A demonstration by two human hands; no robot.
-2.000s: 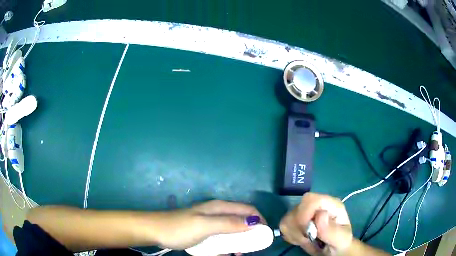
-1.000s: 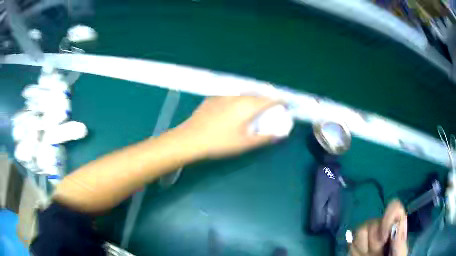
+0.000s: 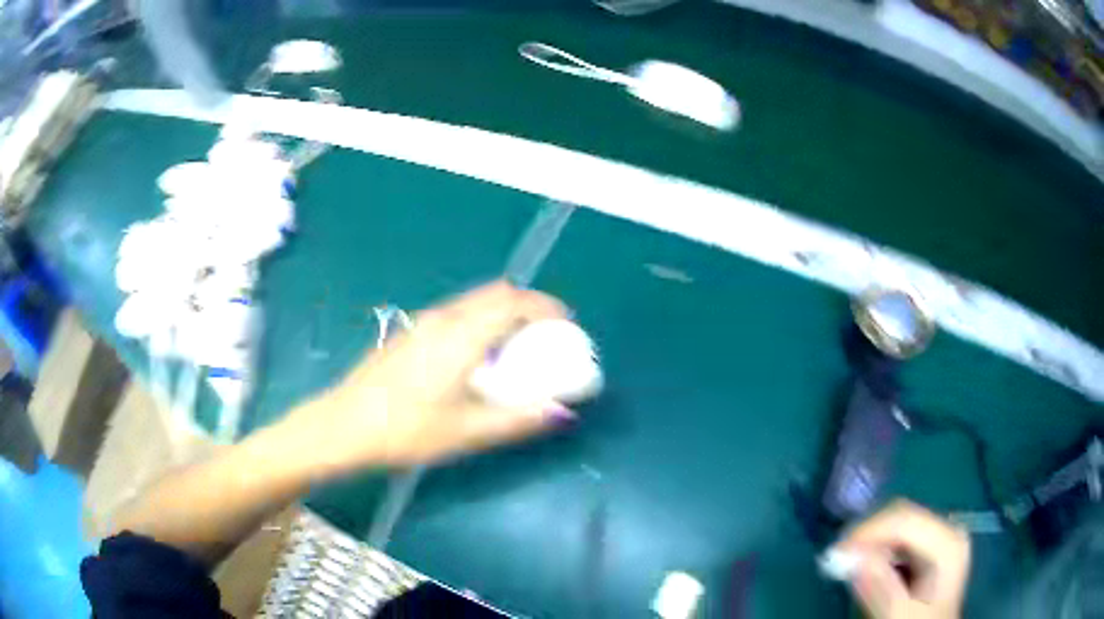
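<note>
My left hand (image 3: 454, 381) is closed around a white rounded handheld unit (image 3: 540, 363) above the middle of the green bench. My right hand (image 3: 906, 566) is at the lower right, with a small white plug (image 3: 838, 562) at its fingertips; the image is blurred there. The black "FAN" device (image 3: 863, 450) lies just beyond my right hand, with its round metal head (image 3: 893, 322) near the white strip. Another white unit (image 3: 684, 94) with a cord loop lies beyond the strip.
A pile of white units (image 3: 206, 248) lies at the left. One more unit (image 3: 304, 56) lies beyond the strip (image 3: 484, 157). A pale square (image 3: 678, 595) and a dark strip (image 3: 736, 589) are near the bench edge. Cartons (image 3: 75, 393) and a patterned tray (image 3: 317, 574) are at the lower left.
The view has shifted. A white unit with a loop now lies beyond the strip. My left hand has left the front area beside my right hand, and now holds a unit farther left, away from the FAN device.
</note>
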